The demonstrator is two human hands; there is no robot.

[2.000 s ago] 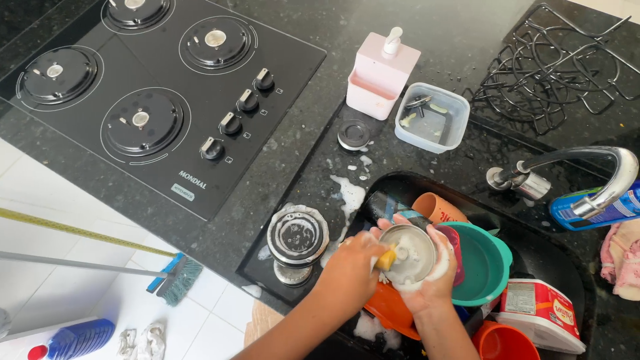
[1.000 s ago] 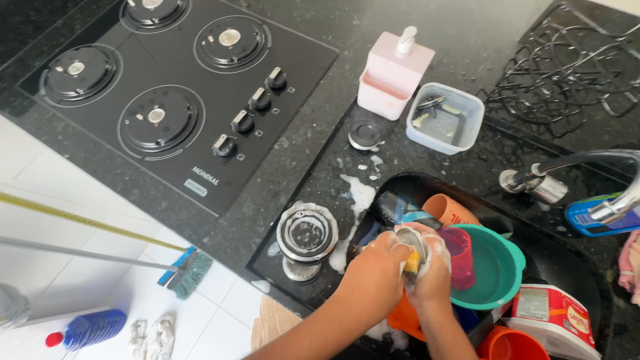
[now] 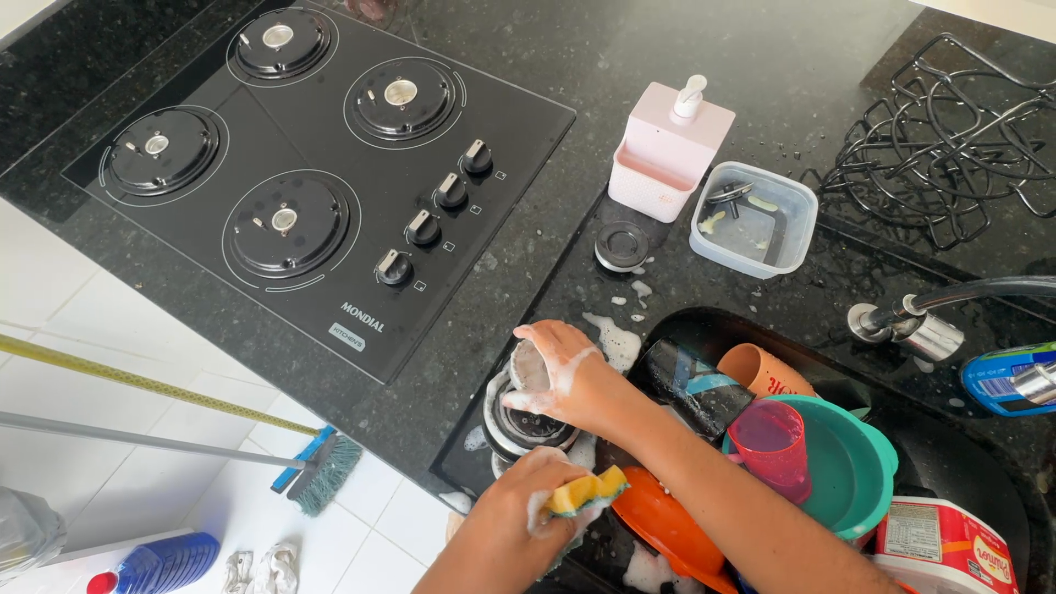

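My left hand [image 3: 528,511] grips a yellow and green sponge [image 3: 582,492], with suds on its fingers. Up and to the right of it, my soapy right hand [image 3: 569,375] holds a small round metal burner part [image 3: 530,367] over a stack of burner parts [image 3: 524,425] beside the sink. The hand and held part hide some of the stack. Another black burner cap [image 3: 621,246] lies alone on the wet counter, below the pink soap dispenser [image 3: 672,148]. Suds lie near the stack and on the sink's edge.
The sink holds a teal bowl [image 3: 850,466], pink cup [image 3: 771,445], orange dish [image 3: 664,524], orange cup [image 3: 759,371] and red-white carton [image 3: 945,540]. Around it are a plastic tub [image 3: 755,219], black wire grates [image 3: 940,148], a faucet [image 3: 907,326] and a gas cooktop [image 3: 313,165].
My hands have parted. The right one has moved left from over the sink to the stack, carrying the metal part. The sponge, earlier against that part, is now apart from it in my left hand.
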